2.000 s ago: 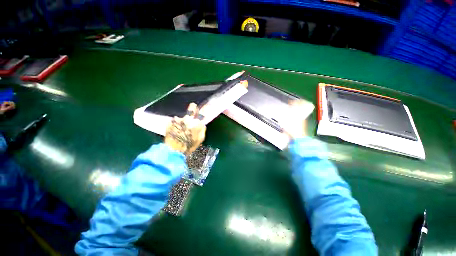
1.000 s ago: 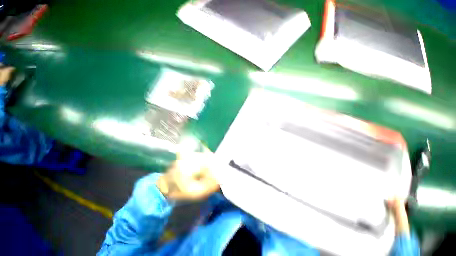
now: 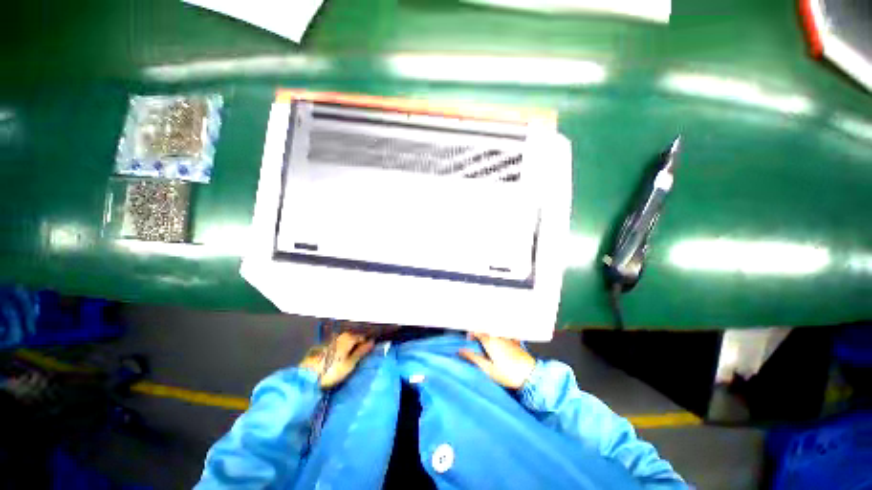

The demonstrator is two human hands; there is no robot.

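Note:
An upside-down laptop (image 3: 411, 206), grey with slanted vent slots near its far edge, lies on a white sheet (image 3: 402, 303) with an orange edge (image 3: 535, 117) showing at the far side. My left hand (image 3: 338, 356) and my right hand (image 3: 503, 360) are below the sheet's near edge, against my blue smock, with fingertips partly hidden. Neither hand visibly holds anything. A clear tray of small screws (image 3: 158, 211) is at the left, with a clear lined bag of screws (image 3: 170, 136) beyond it. A black electric screwdriver (image 3: 643, 222) lies at the right, tip pointing away.
The work lies on a shiny green bench (image 3: 746, 191). Parts of white sheets (image 3: 272, 14) show at the far edge, and a red-edged tray (image 3: 813, 29) at the far right. Grey floor with a yellow line (image 3: 191, 393) shows below. A blue crate (image 3: 827, 455) is at the lower right.
The laptop on its sheet was brought from farther up the bench to directly in front of me and set down. Both hands have let go and drawn back to my body. The view has tilted down.

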